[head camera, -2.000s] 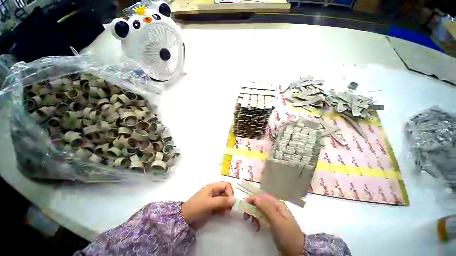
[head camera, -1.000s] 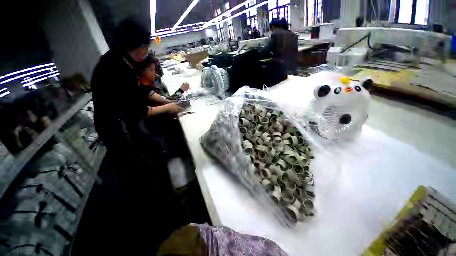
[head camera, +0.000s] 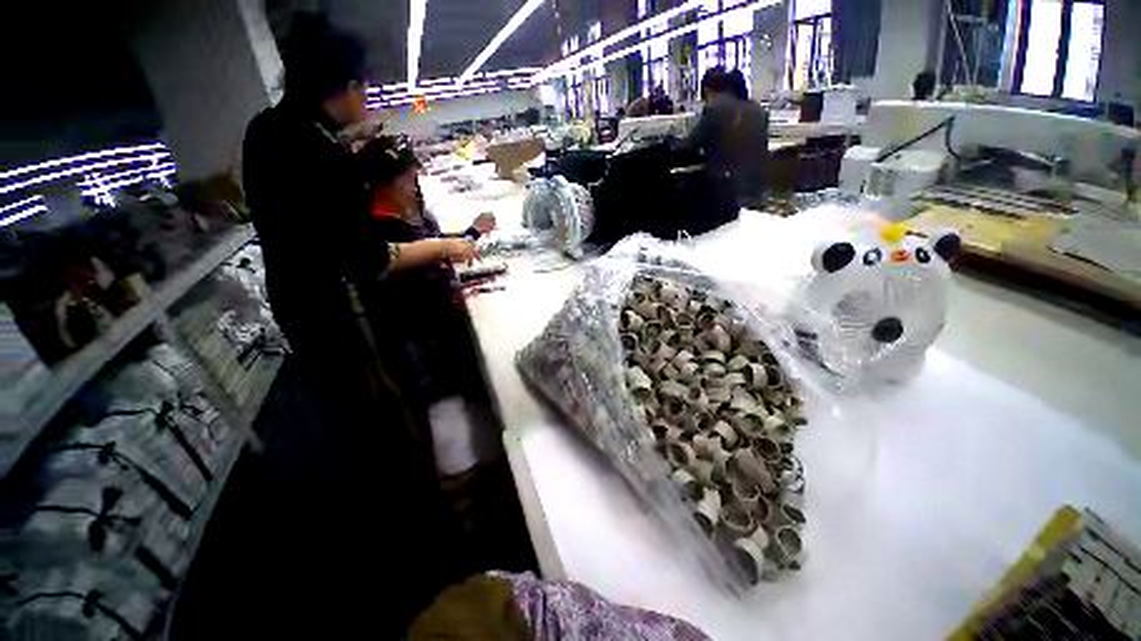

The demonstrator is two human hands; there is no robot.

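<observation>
The open clear plastic bag [head camera: 588, 357] lies on the white table, full of small grey-taupe keeper loops [head camera: 720, 413] with paler insides. At the lower right corner, stacked strips [head camera: 1076, 595] with pale tops and dark layered sides sit on the work board, whose yellow edge [head camera: 1014, 570] shows. Neither of my hands is in view. A patterned purple sleeve [head camera: 588, 614] shows at the bottom edge, cut off by the frame.
A white panda-faced fan [head camera: 882, 313] stands behind the bag. A standing person in dark clothes [head camera: 300, 213] and a seated person are at the table's left side. Another person [head camera: 732, 138] is farther back. Shelves with bundled goods [head camera: 113, 463] stand at left. The table edge [head camera: 532, 501] runs beside the bag.
The view has swung left and up from the board to the room, so my hands have left the picture. Since one second ago, the bag and fan have shifted slightly right in view.
</observation>
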